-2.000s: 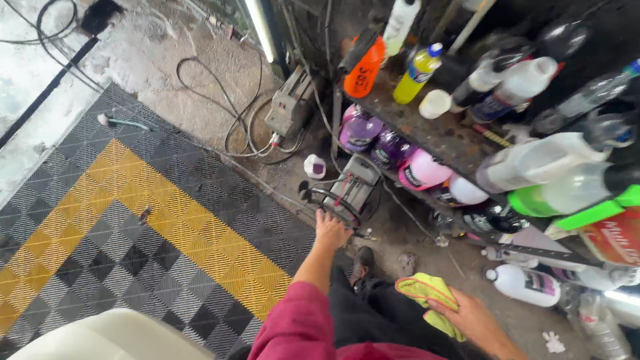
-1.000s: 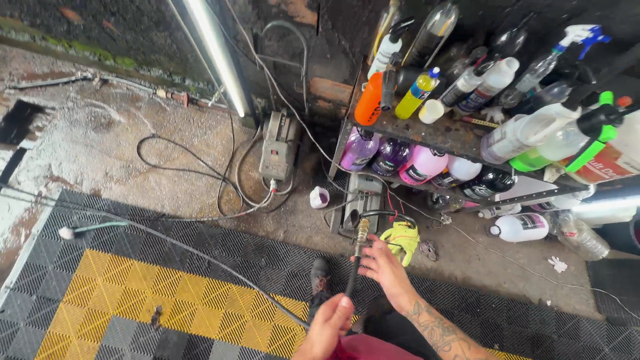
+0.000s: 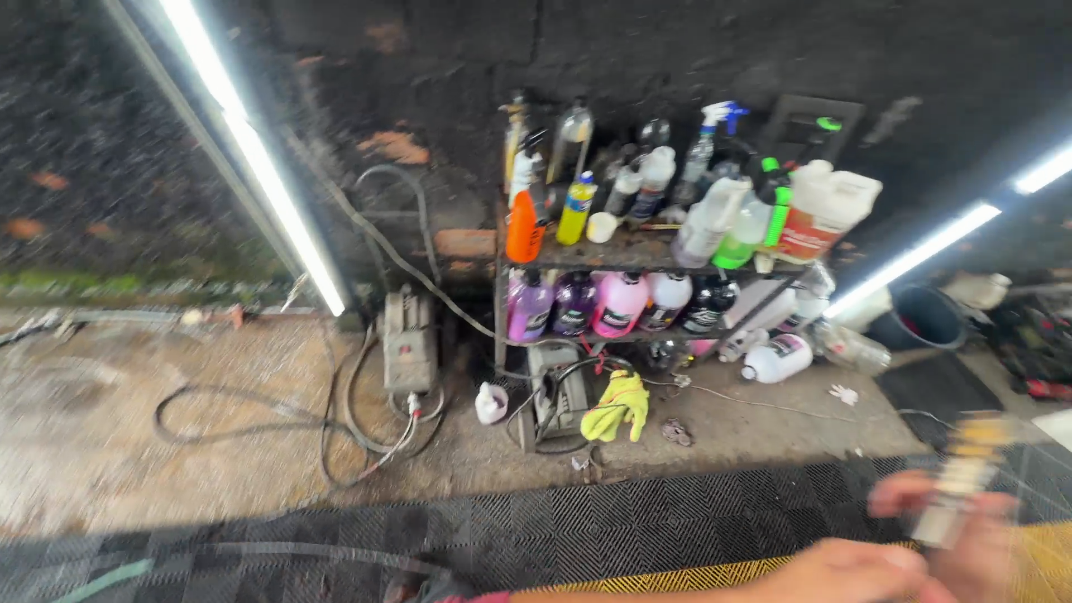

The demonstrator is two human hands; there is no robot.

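Note:
At the lower right, both hands are blurred around a metal hose fitting with a brass-coloured end. My left hand closes near its lower end, where a dark hose seems to join; the fingers partly hide this. My right hand is wrapped about the fitting from the right side. Away to the left, a yellow-green cloth lies draped against a grey machine with black hoses, beside the shelf's foot. A second grey machine with a looped cable stands further left.
A two-tier shelf against the dark wall holds several spray bottles and coloured jugs. On the floor are a white container, a white bottle lying on its side and a black bucket. A light tube leans at left.
The cloth was in my right hand in the oldest frame and now rests by the machine. The fitting and both hands have moved from in front of the machine to the right. The view has swung.

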